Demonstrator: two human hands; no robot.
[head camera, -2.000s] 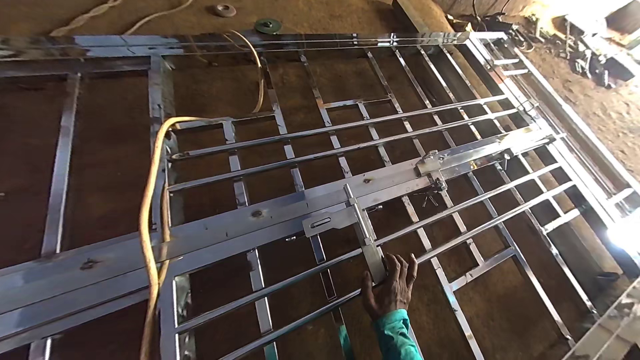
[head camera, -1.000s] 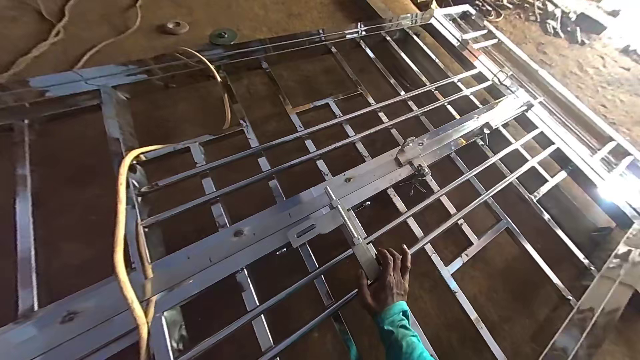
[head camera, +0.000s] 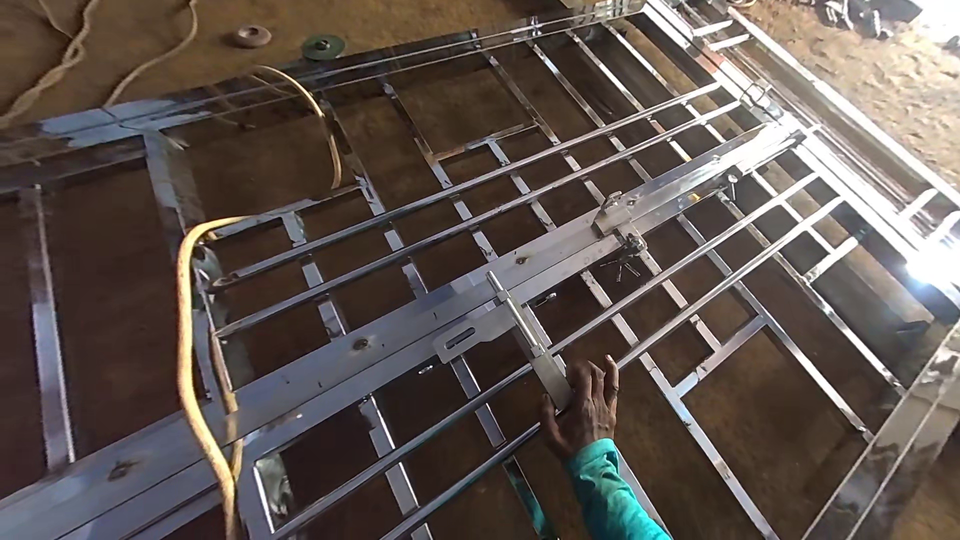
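My right hand (head camera: 585, 405), in a teal sleeve, grips the lower end of a flat metal latch piece (head camera: 551, 375) with a rod along it. The piece lies across two round bars of a welded metal gate frame (head camera: 360, 341), its upper end at the central flat rail. A slotted metal plate (head camera: 469, 334) sits beside its upper part. Farther up the rail is a metal latch bracket (head camera: 613, 214), with a bunch of keys (head camera: 631, 247) just below it. My left hand is not in view.
A yellowish cable (head camera: 187, 330) loops over the frame's left part. Beyond the far edge lie a green abrasive disc (head camera: 323, 47), a round brown disc (head camera: 252, 36) and rope (head camera: 64, 67). Long frame members (head camera: 885, 442) run at the right. Glare covers the right edge.
The view has shifted. My right hand stays on the latch piece, which keeps about the same place on the frame.
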